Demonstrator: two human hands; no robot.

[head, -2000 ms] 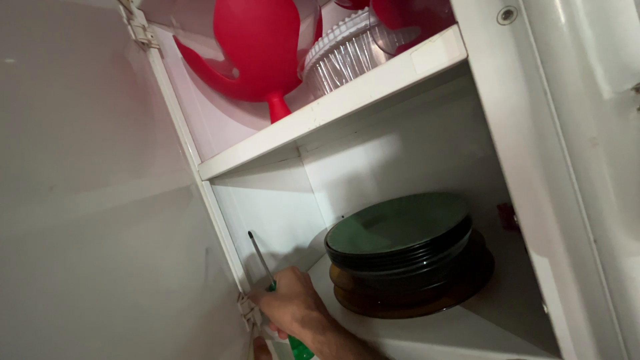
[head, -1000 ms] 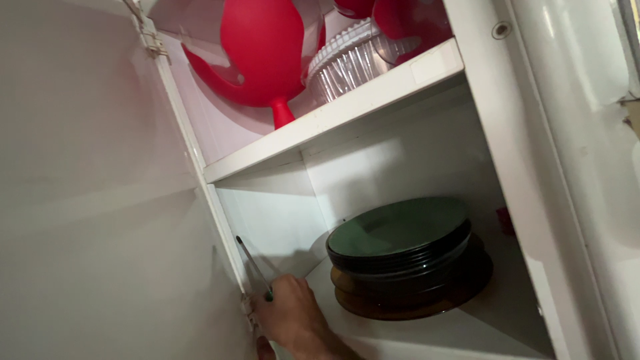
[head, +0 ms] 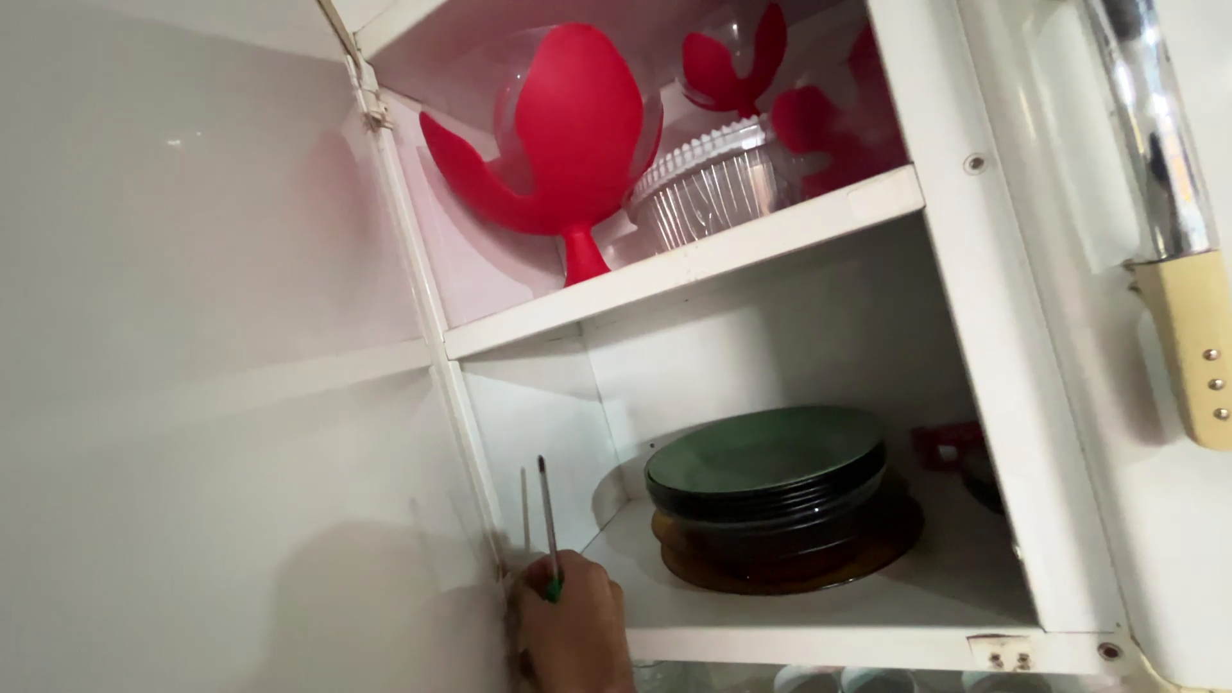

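My right hand point(head: 570, 621) is closed around the green handle of a screwdriver point(head: 550, 525), beside the left edge of the open cabinet. The thin metal shaft points up, its dark tip in front of the cabinet's inner side wall. Most of the handle is hidden by the fingers. The hand is close to the cabinet door point(head: 221, 385) and its lower hinge area, which is dim and partly covered. My left hand cannot be made out. To the right of the hand, a stack of dark green plates point(head: 770, 452) rests above amber glass plates point(head: 837, 573).
Red petal-shaped holders point(head: 577, 125) and a ribbed clear plastic container point(head: 707, 192) stand on the upper shelf point(head: 693, 265). An upper hinge point(head: 370, 96) joins the door. A knife with a cream handle point(head: 1193, 356) hangs at the right. Glassware point(head: 876, 680) shows below.
The screwdriver's shaft stands more upright than one second ago, when it leaned left. The view has shifted, now showing the knife and the glassware below.
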